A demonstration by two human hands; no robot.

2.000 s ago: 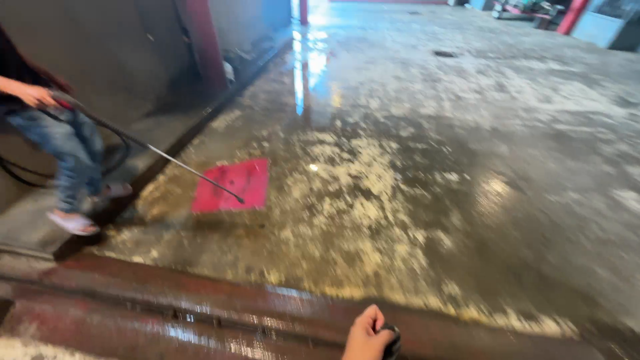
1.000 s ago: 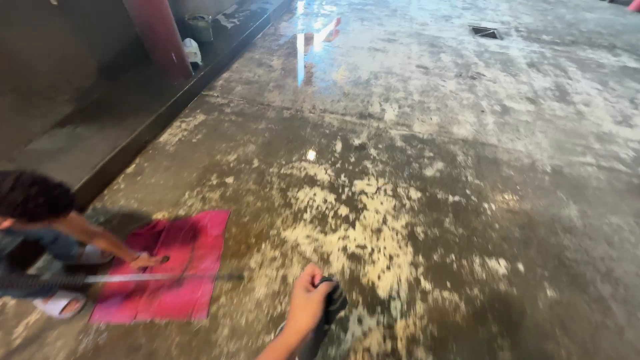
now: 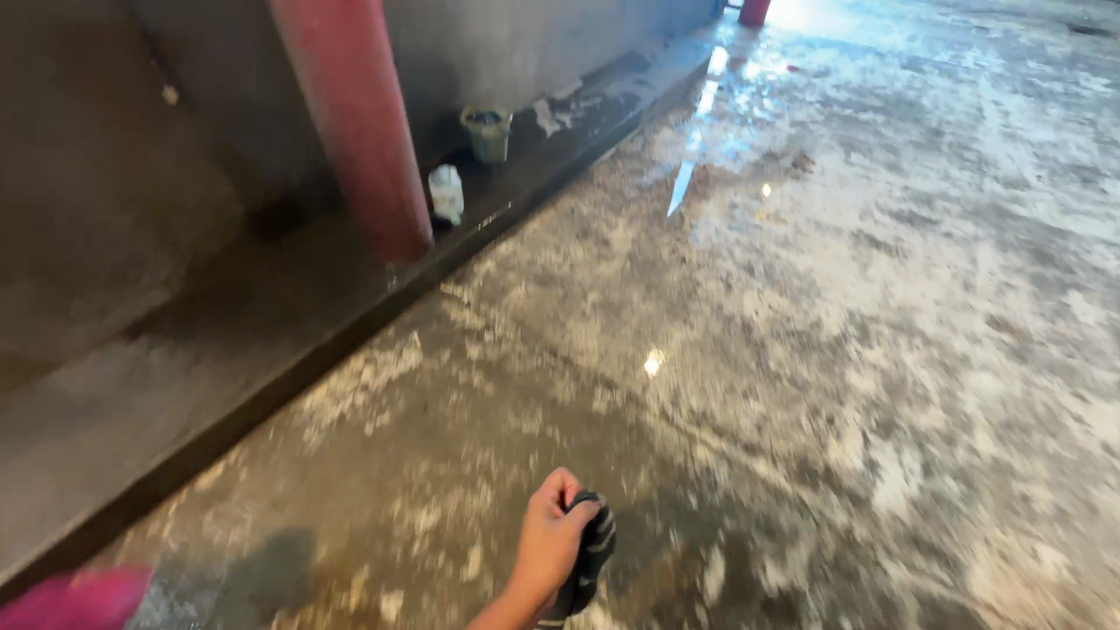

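My left hand (image 3: 551,538) reaches in from the bottom edge, its fingers closed on a dark striped item (image 3: 597,547) that looks like cloth. The item hangs down beside my wrist, above the wet concrete floor; its exact kind is not clear. My right hand is not in view. At the bottom left corner lies a blurred piece of the pink sheet (image 3: 79,599), cut off by the frame.
A low raised ledge (image 3: 341,346) runs along the dark wall on the left. On it stand a red round pillar (image 3: 372,131), a whitish plastic container (image 3: 446,194) and a greenish bucket (image 3: 488,136). Bright reflections show on the wet floor (image 3: 831,350).
The view has swung left and forward. The crouching person with a hand on the pink sheet, and the long wand, have left the view. My left hand still grips the dark item.
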